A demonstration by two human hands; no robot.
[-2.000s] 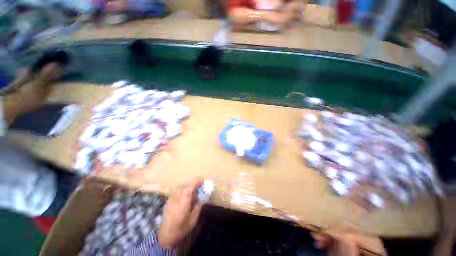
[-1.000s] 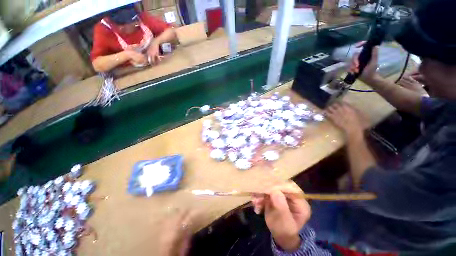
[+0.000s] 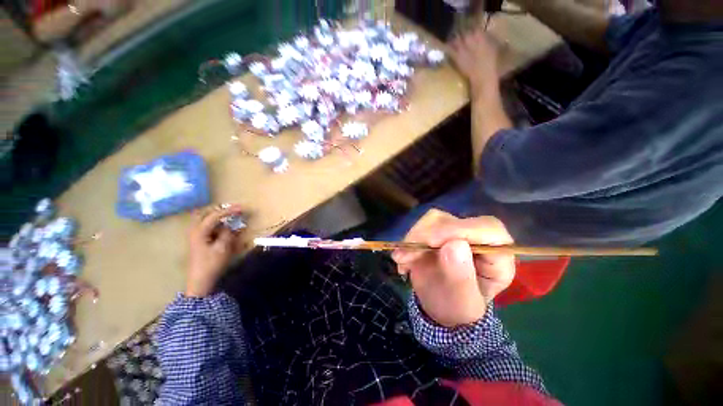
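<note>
My right hand (image 3: 460, 266) holds a long thin wooden brush (image 3: 555, 250) level, its white-coated tip pointing left. My left hand (image 3: 208, 247) is at the bench's front edge and holds a small wired motor (image 3: 232, 220) between thumb and fingers; its white toothed top faces up. The blue paste tub (image 3: 203, 184) with white paste (image 3: 158, 186) heaped in it stands on the bench just beyond my left hand. The brush tip is to the right of the motor, apart from it.
Piles of wired motors lie at the right (image 3: 325, 79) and left (image 3: 36, 285) of the tan bench (image 3: 273, 190). A green conveyor (image 3: 158, 87) runs behind. A neighbour's arm (image 3: 487, 103) rests at the right. More parts (image 3: 136, 369) show below the bench edge at lower left.
The view has turned and tilted down. My left hand, blurred before, now shows clearly with a motor in it. My right hand still holds the brush.
</note>
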